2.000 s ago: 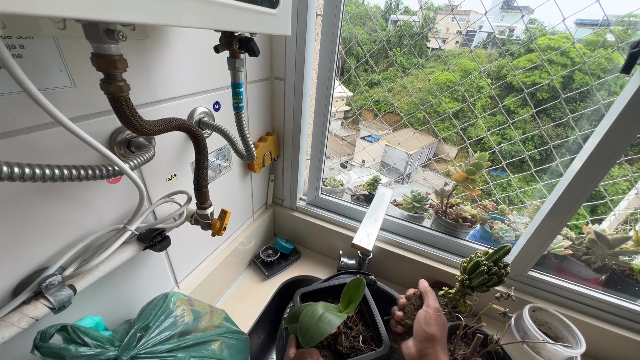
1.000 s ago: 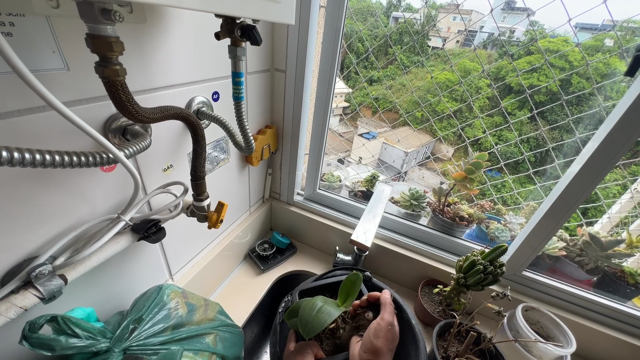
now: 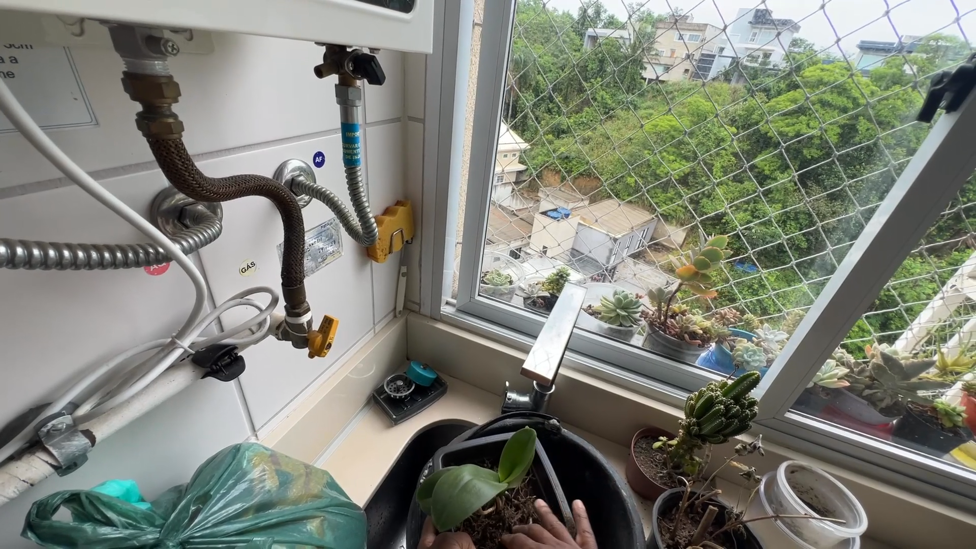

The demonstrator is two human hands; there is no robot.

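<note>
A broad-leaved green plant [image 3: 469, 496] stands in brown fibrous potting medium [image 3: 499, 517] inside a dark square pot [image 3: 553, 476], which sits in a round black bucket [image 3: 614, 496] in the sink. My right hand [image 3: 553, 530] lies on the medium at the right of the plant, fingers spread, palm down. Only the top of my left hand [image 3: 446, 540] shows at the bottom edge, under the leaves at the pot's left side; its fingers are mostly hidden.
A metal faucet [image 3: 555, 335] rises behind the bucket. Right of it stand a potted cactus [image 3: 717, 415], a pot of dry stems [image 3: 698, 518] and clear plastic tubs [image 3: 820, 496]. A green plastic bag [image 3: 259, 496] is at left, below pipes with a yellow valve handle [image 3: 322, 336].
My right hand was beside the cactus two seconds ago, then cupped at the plant's base. Now it lies flatter, with its fingers spread over the medium.
</note>
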